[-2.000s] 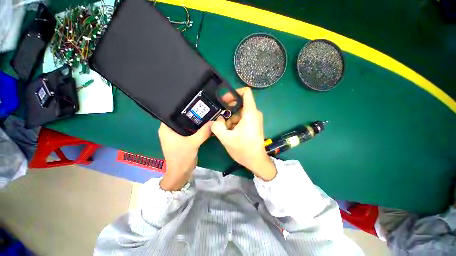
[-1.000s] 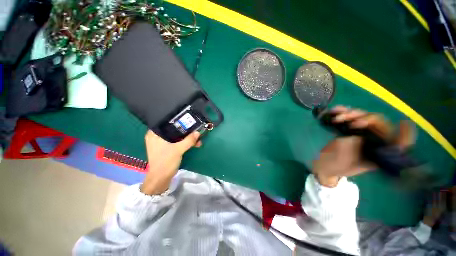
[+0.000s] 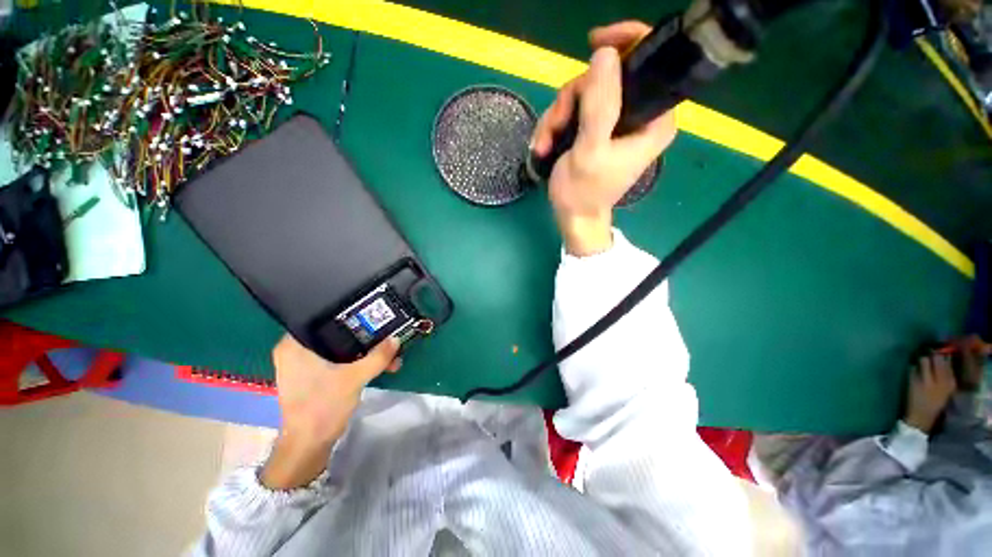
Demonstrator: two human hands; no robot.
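Note:
A black device housing (image 3: 288, 223) lies tilted on the green bench, its open compartment toward me. A module (image 3: 375, 314) with a white-blue label sits in the compartment. My left hand (image 3: 321, 381) holds the housing's lower edge beside the module. My right hand (image 3: 598, 136) grips the black electric screwdriver (image 3: 664, 71), its front end at the right rim of the left screw dish (image 3: 479, 147); the bit cannot be made out. The right screw dish (image 3: 644, 185) is mostly hidden behind my right hand.
A tangled wire pile (image 3: 207, 82) lies at upper left, partly over a pale paper sheet (image 3: 109, 234). Another black housing (image 3: 27, 239) is at the left edge. A thin dark rod (image 3: 347, 87) lies beyond the housing. The black cord (image 3: 707, 234) crosses my right sleeve. Another person's hands (image 3: 938, 381) are at right.
The right hand has picked up the screwdriver from the bench and brought it from the right to the left dish. The left hand has kept hold of the housing, now lower in view and resting on the bench.

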